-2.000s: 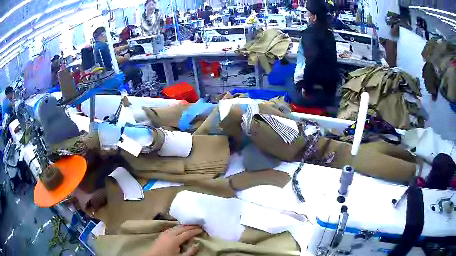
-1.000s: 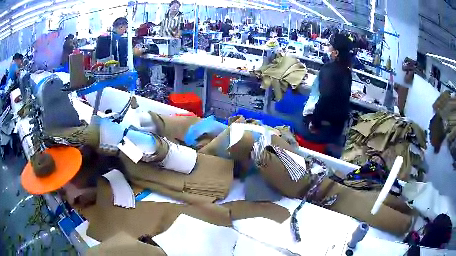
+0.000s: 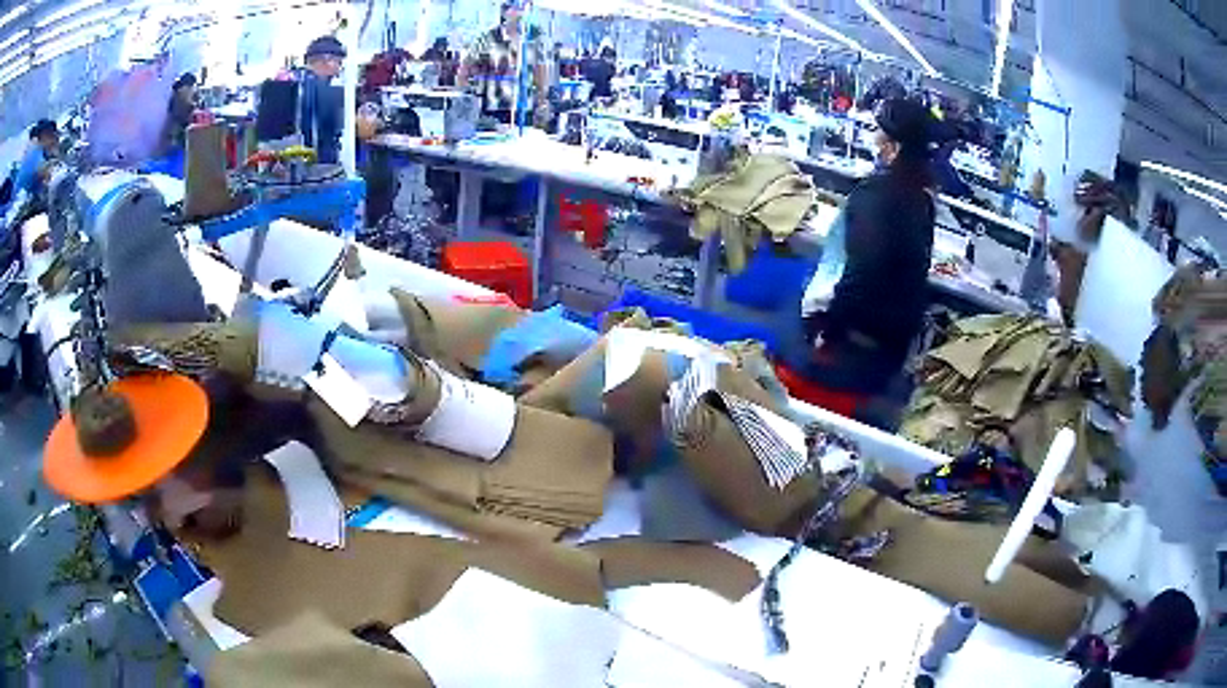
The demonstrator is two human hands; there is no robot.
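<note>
Neither of my hands is in the picture. Nearest in front of me, a white lining piece (image 3: 509, 629) lies over brown cloth at the bottom middle. A tan garment panel (image 3: 316, 659) is cut off by the bottom edge. Flat cut brown panels (image 3: 390, 587) lie behind them. A folded bundle of cut brown pieces (image 3: 545, 464) lies further back, with a white ticket (image 3: 337, 401) at its left. Striped cloth pieces (image 3: 764, 441) rest on another brown bundle (image 3: 713, 464). A grey knob of the sewing machine (image 3: 950, 632) shows at the bottom right.
An orange disc (image 3: 128, 437) with a brown centre is at the table's left end. A white rod (image 3: 1032, 507) stands tilted at right. A patterned strip (image 3: 781, 591) hangs across the white table (image 3: 841, 605). A person (image 3: 881, 255) stands beyond, near a cloth heap (image 3: 1002, 390).
My left hand, on the tan panel two seconds ago, is out of the picture. The view has tilted up, so the machine head has dropped out below. The standing person has turned.
</note>
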